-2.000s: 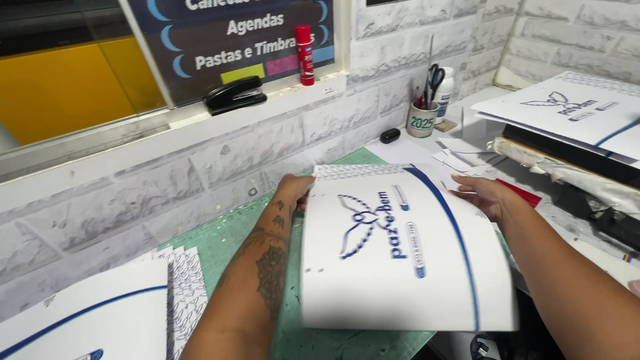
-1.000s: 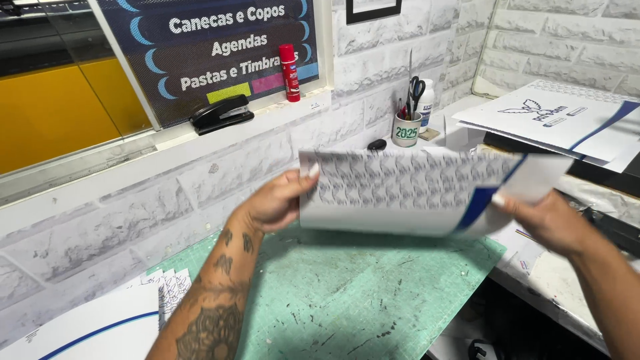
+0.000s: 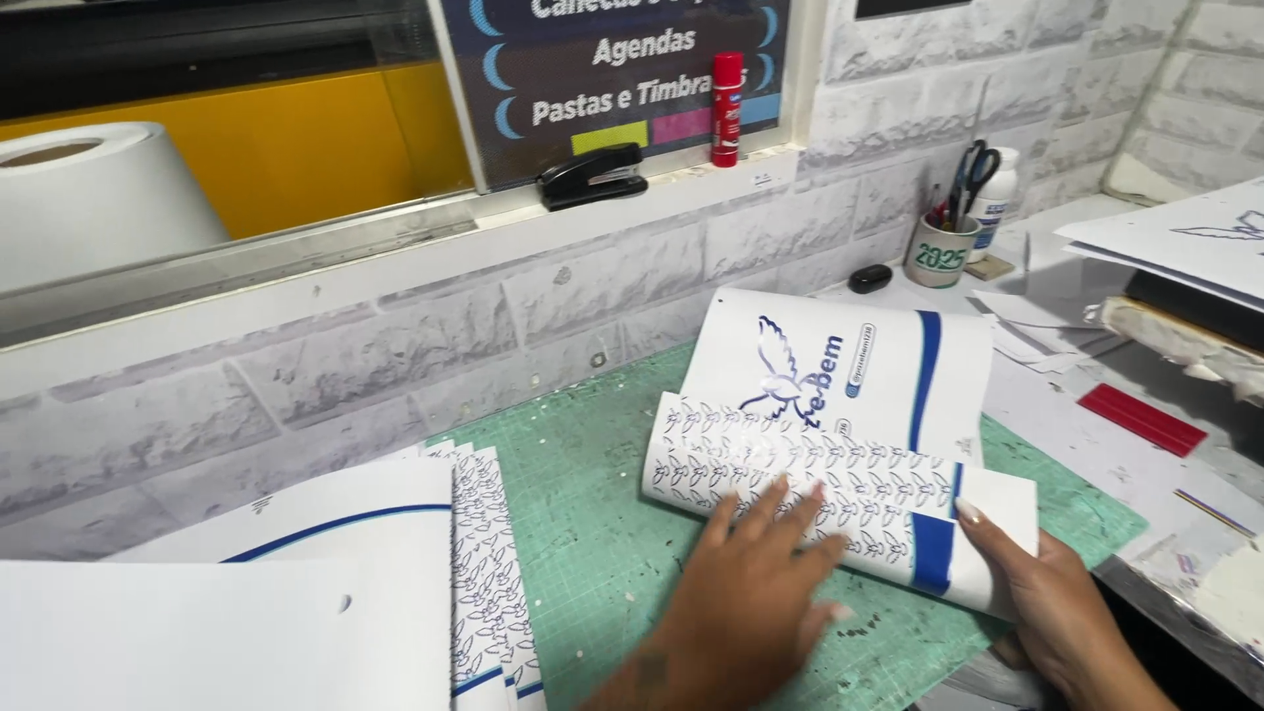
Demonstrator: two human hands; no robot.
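Note:
A printed paper folder sheet (image 3: 839, 395) lies on the green cutting mat (image 3: 592, 533), its near part bent over so that the patterned side shows on top. My left hand (image 3: 755, 583) rests with spread fingertips at the near edge of the bent-over part, pressing or touching it. At the right end, my right hand (image 3: 1047, 592) pinches the folded sheet, thumb on top and fingers beneath. To the left of my left hand lies a stack of printed sheets (image 3: 326, 533), with patterned edges showing on its right side.
A white ledge holds a black stapler (image 3: 592, 176) and a red glue stick (image 3: 727, 109). A cup (image 3: 941, 252) with scissors, a white bottle (image 3: 994, 202) and a red flat tool (image 3: 1142, 419) are at the right, near stacked papers (image 3: 1185, 247).
The sheet, held up in both hands earlier, is now down on the mat and bent over. My left hand has left the sheet's left edge and lies at its near side. The view has shifted.

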